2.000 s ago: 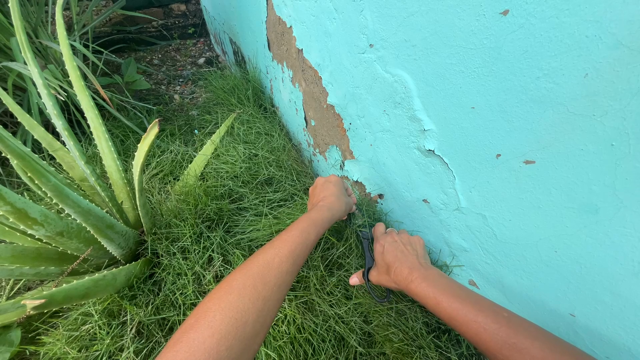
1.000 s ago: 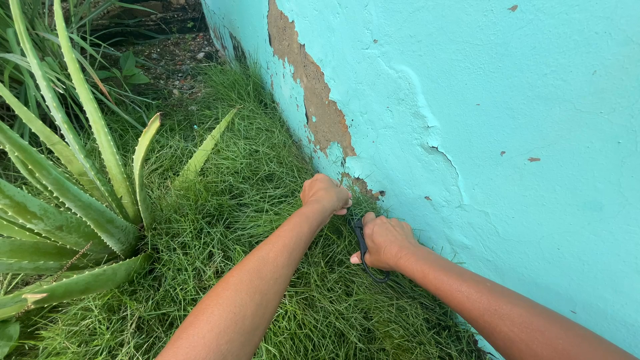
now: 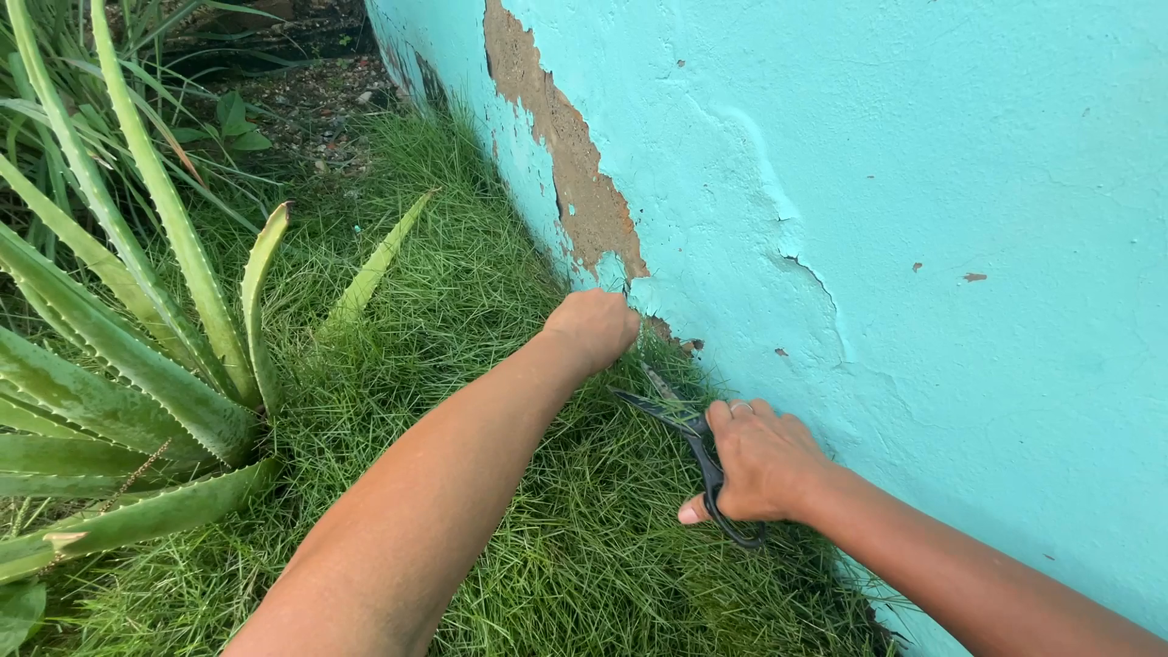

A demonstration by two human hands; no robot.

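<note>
My left hand (image 3: 598, 327) is closed on a tuft of grass blades at the foot of the turquoise wall; its fingertips are hidden. Below and right of it, my right hand (image 3: 762, 461) grips black-handled scissors (image 3: 703, 447), with a ring on one finger. The scissor blades are spread apart among the grass, pointing up and left toward my left hand. Long green grass (image 3: 584, 511) lies under both hands.
The painted wall (image 3: 958, 365) rises close on the right, with a peeled strip of bare plaster (image 3: 575, 155) and cracked paint. An aloe plant (image 3: 182, 392) with toothed leaves stands at the left. Stony soil (image 3: 328, 114) shows behind the grass.
The scissors' blades now show spread apart, where before they were mostly hidden in the grass. My left hand has stayed closed near the wall's base.
</note>
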